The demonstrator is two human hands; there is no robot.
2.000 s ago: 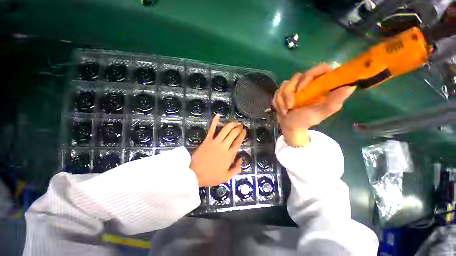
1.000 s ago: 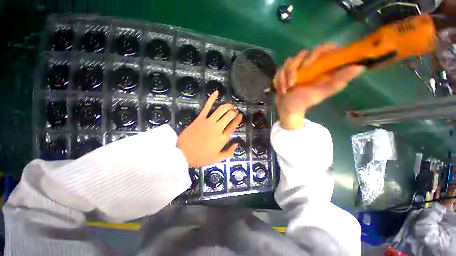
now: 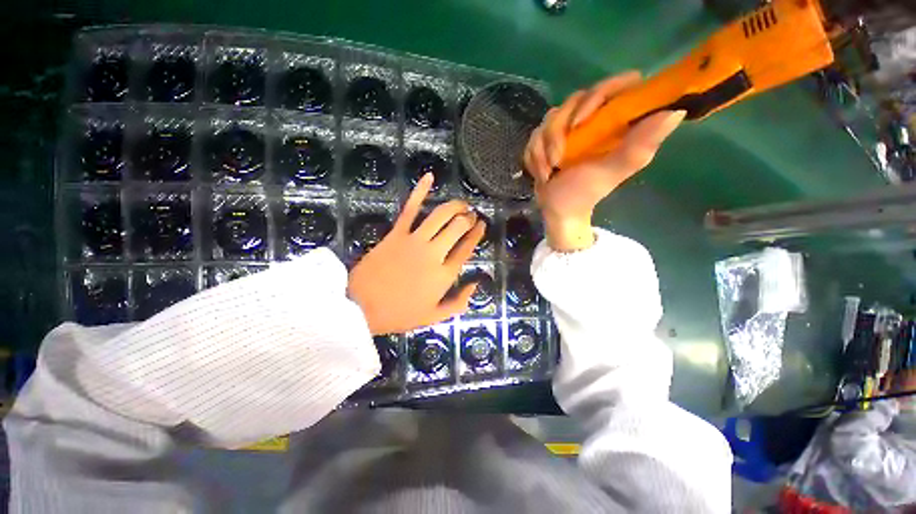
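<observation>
A clear blister tray (image 3: 201, 191) lies on the green surface with round black units (image 3: 240, 154) in its pockets. A dark dotted round disc (image 3: 499, 139) lies over the tray's upper right pockets. My right hand (image 3: 593, 161) is closed around an orange power driver (image 3: 703, 72), its rear end pointing up and right; its tip, near the disc's right edge, is hidden by the fingers. My left hand (image 3: 420, 263) rests over the tray's right-middle pockets, index finger extended, other fingers bent over a unit. Whether its fingertips hold anything cannot be seen.
A crinkled clear plastic bag (image 3: 755, 321) lies right of my right sleeve. A grey-brown metal bar (image 3: 804, 219) lies above it. A small loose piece (image 3: 553, 4) is at the top edge. Another person's grey sleeve (image 3: 854, 452) shows at the lower right, near a blue bin (image 3: 753, 447).
The tray, disc and both hands sit higher and further left in the picture as the view shifted. The driver stays in my right hand beside the disc. My left hand keeps nearly the same place over the tray.
</observation>
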